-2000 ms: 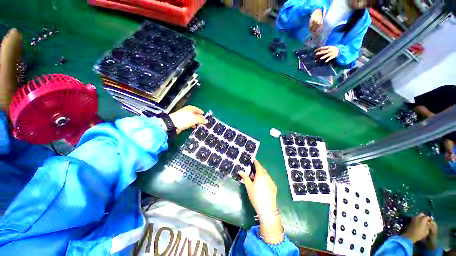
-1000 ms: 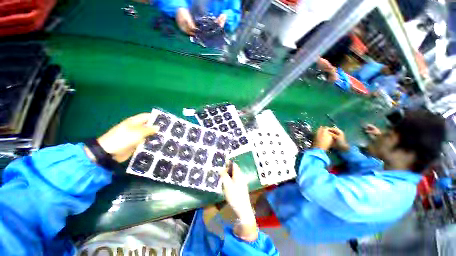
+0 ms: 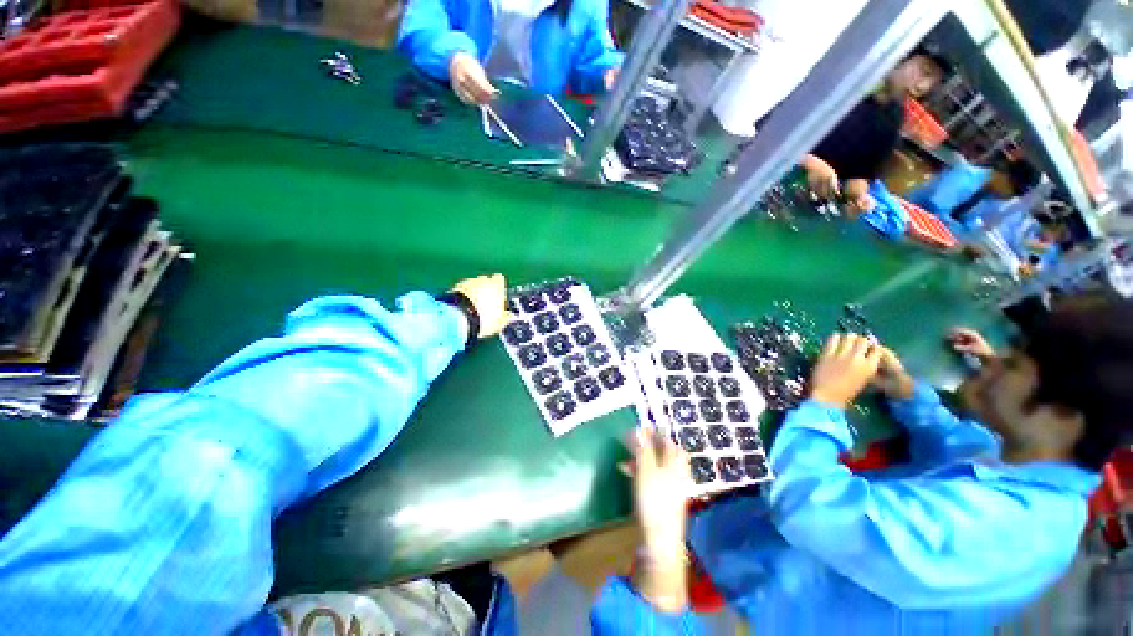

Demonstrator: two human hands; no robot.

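Note:
A white sheet with a grid of black moulded parts [image 3: 565, 354] lies on the green bench. My left hand [image 3: 485, 306], with a dark wristband, has its fingertips closed on its upper left corner. A second such sheet [image 3: 713, 416] lies to the right, on top of a white sheet [image 3: 681, 326] whose upper part shows. My right hand [image 3: 661, 482], blurred, is at the second sheet's lower left edge. Whether its fingers grip the sheet or a tool cannot be told.
A stack of black trays and sheets [image 3: 75, 286] stands at left, below a red crate [image 3: 81, 62]. A metal frame bar [image 3: 746, 180] rises behind the sheets. Loose dark parts [image 3: 777, 354] lie at right by a seated person in blue [image 3: 895, 497]. Other people work across the bench.
The sheet that both hands held has moved right and now lies over the small-spotted sheet. My left hand has moved to the other sheet's corner; my right hand has moved right. The camera view has turned right.

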